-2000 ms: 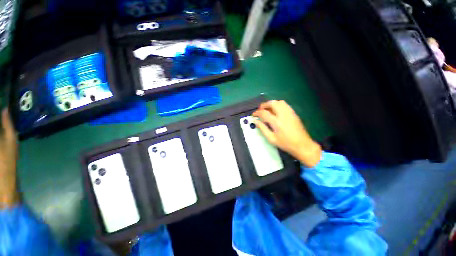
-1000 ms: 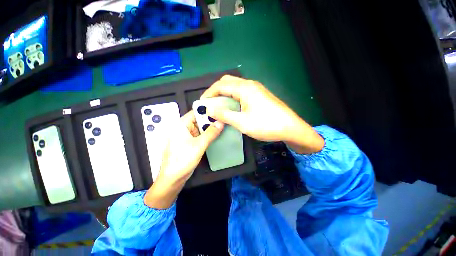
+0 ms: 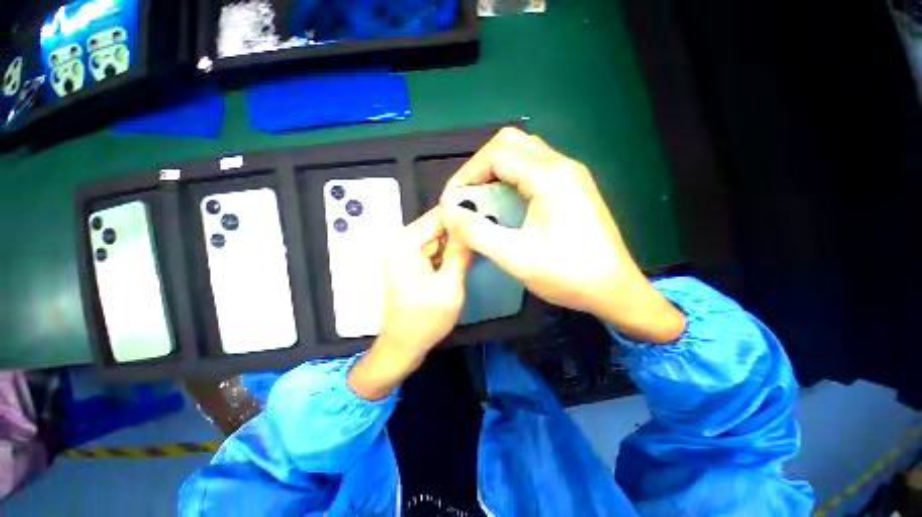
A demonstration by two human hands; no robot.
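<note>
A long black foam tray [image 3: 187, 252] holds several pale green-white phone back covers side by side, dark round lenses at their upper left corners. The rightmost phone [image 3: 495, 288] lies in the right compartment, largely hidden by my hands. My right hand [image 3: 556, 222] is over its upper part, fingers bent and thumb by the lenses. My left hand [image 3: 420, 283] reaches in from the left, fingertips meeting the right hand's at the camera corner. Whether anything small is between the fingertips cannot be told. The phone beside them [image 3: 364, 257] lies flat, its right edge partly behind my left hand.
A black parts tray [image 3: 152, 101] with white-and-blue holed pieces stands upper left. Beside it, a second black tray [image 3: 344, 53] holds white scraps and blue film. Blue film sheets [image 3: 329, 101] lie on the green bench [image 3: 566, 81]. A black strip runs along the right.
Since two seconds ago my left hand has come in from the far left to the rightmost phone. Over the last second both hands stayed there, fingertips drawing together; the whole view shifted.
</note>
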